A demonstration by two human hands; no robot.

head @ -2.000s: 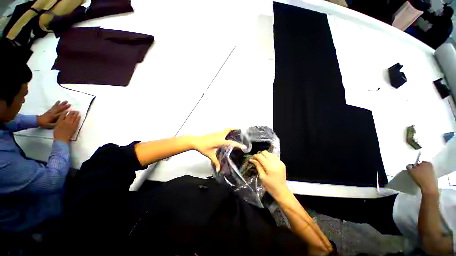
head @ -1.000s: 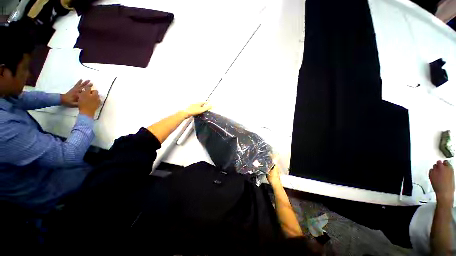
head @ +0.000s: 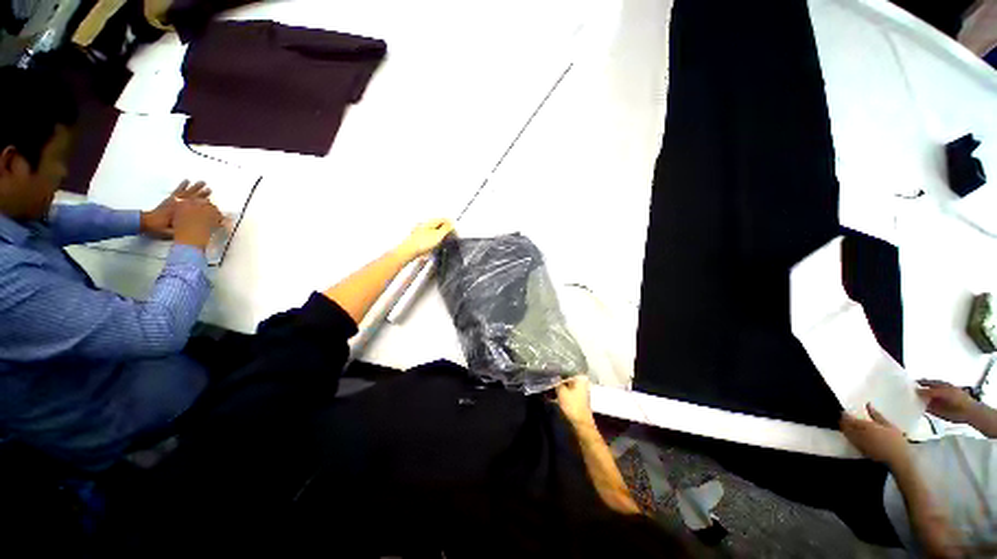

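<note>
A clear plastic garment bag (head: 505, 306) with dark and dull green cloth inside lies at the near edge of the white table, in front of my body. My left hand (head: 430, 238) grips its upper left corner. My right hand (head: 573, 395) grips its lower right corner at the table's edge. The bag is spread between the two hands, with shiny wrinkles in the plastic. The fingertips are small and partly hidden by the bag.
Large black fabric (head: 754, 218) lies right of the bag. A person at the right holds a white paper piece (head: 853, 339) over it. A person in a blue shirt (head: 120, 295) works over white paper at the left. Maroon fabric (head: 273, 87) lies at the far left.
My hands were at the bag's opening; they now hold its corners, and the bag is flatter and more upright in view. The person at the right has brought white paper over the black fabric.
</note>
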